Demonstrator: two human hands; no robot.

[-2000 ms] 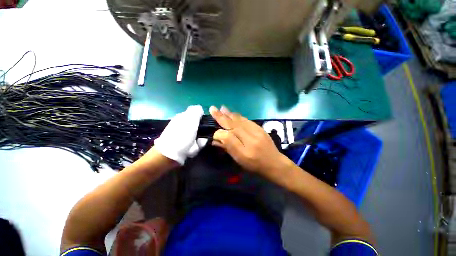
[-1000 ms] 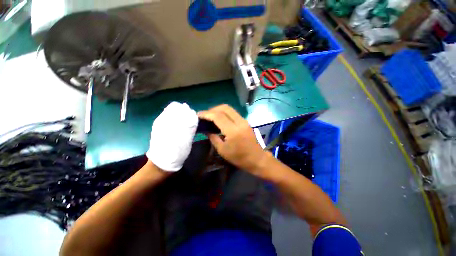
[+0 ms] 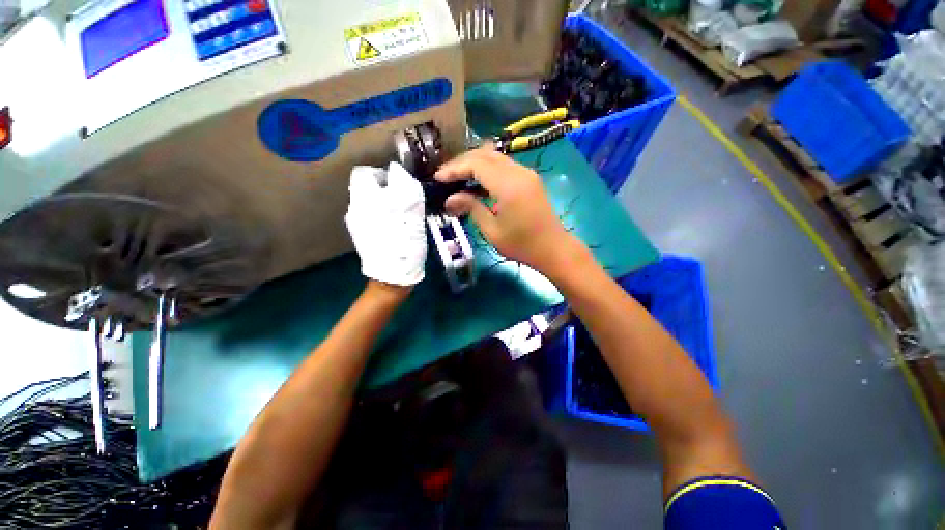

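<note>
My left hand, in a white glove, and my bare right hand are together at the twist-tie head, the silvery slotted block on the machine's front. A dark coiled cable bundle shows between them at the top of the block, mostly hidden by my fingers. Both hands hold it. The winding head disc is at the left, with two winding pins sticking out from it.
The beige machine housing with its control panel fills the upper left. Yellow-handled cutters lie behind my right hand. A blue bin stands below the bench, another behind it. The cable heap is lower left.
My hands have moved from the front edge of the bench forward to the twist-tie head with the bundle. The view has shifted, so the control panel now shows and the disc sits lower left.
</note>
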